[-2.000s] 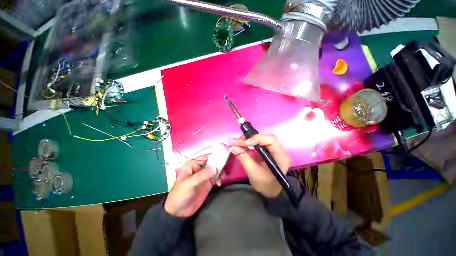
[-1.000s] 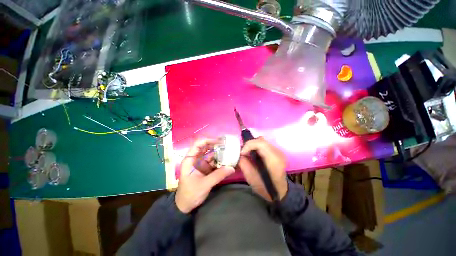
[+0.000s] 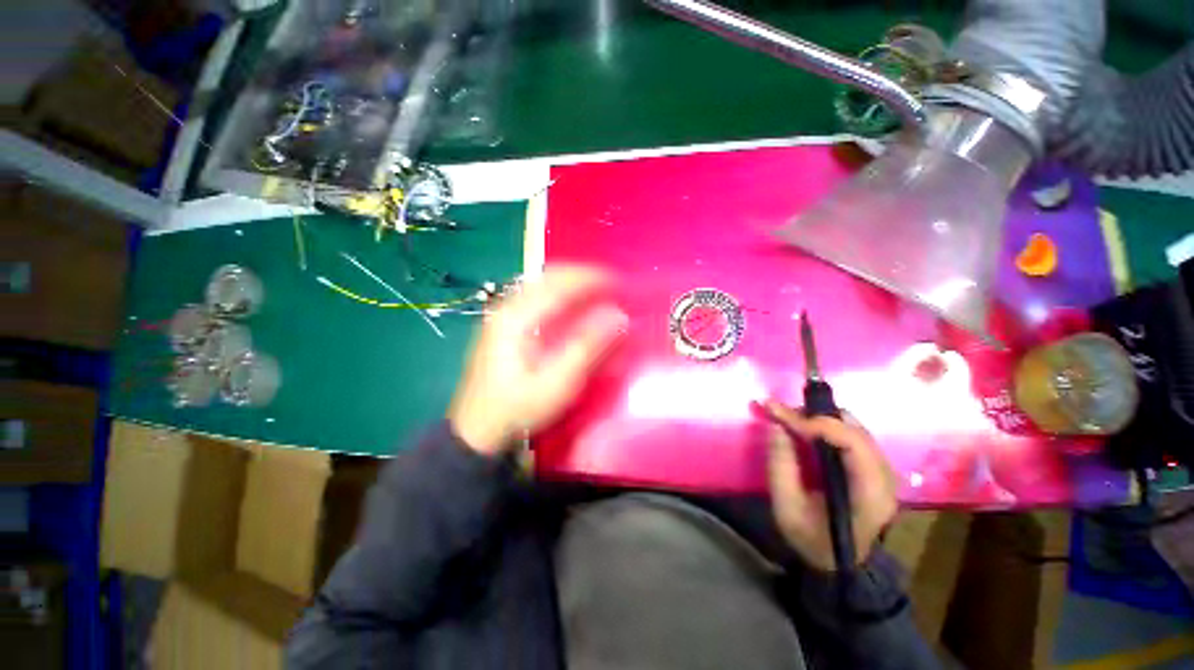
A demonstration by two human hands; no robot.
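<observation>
The stator (image 3: 707, 325), a silvery toothed ring, lies flat on the shiny pink-red sheet (image 3: 655, 223), between my hands and touched by neither. My left hand (image 3: 534, 360) is blurred over the sheet's left taped edge, beside a wired board (image 3: 504, 291) that it partly covers; whether it touches or holds anything cannot be told. My right hand (image 3: 833, 484) holds the soldering iron (image 3: 830, 452) by its black handle, tip pointing up and away over the sheet, to the right of the stator.
Waiting stators (image 3: 225, 343) stand at the far left. A clear bag or tray (image 3: 354, 98) with wired parts lies upper left. The fume extractor hood (image 3: 923, 216) hangs upper right. The tip cleaner (image 3: 1076, 382), a black station (image 3: 1152, 353) and an orange piece (image 3: 1037, 255) are at right.
The stator has left my left hand and lies on the sheet. My left hand has moved to the sheet's left edge. My right hand still holds the iron, farther from the left hand. The view has shifted left.
</observation>
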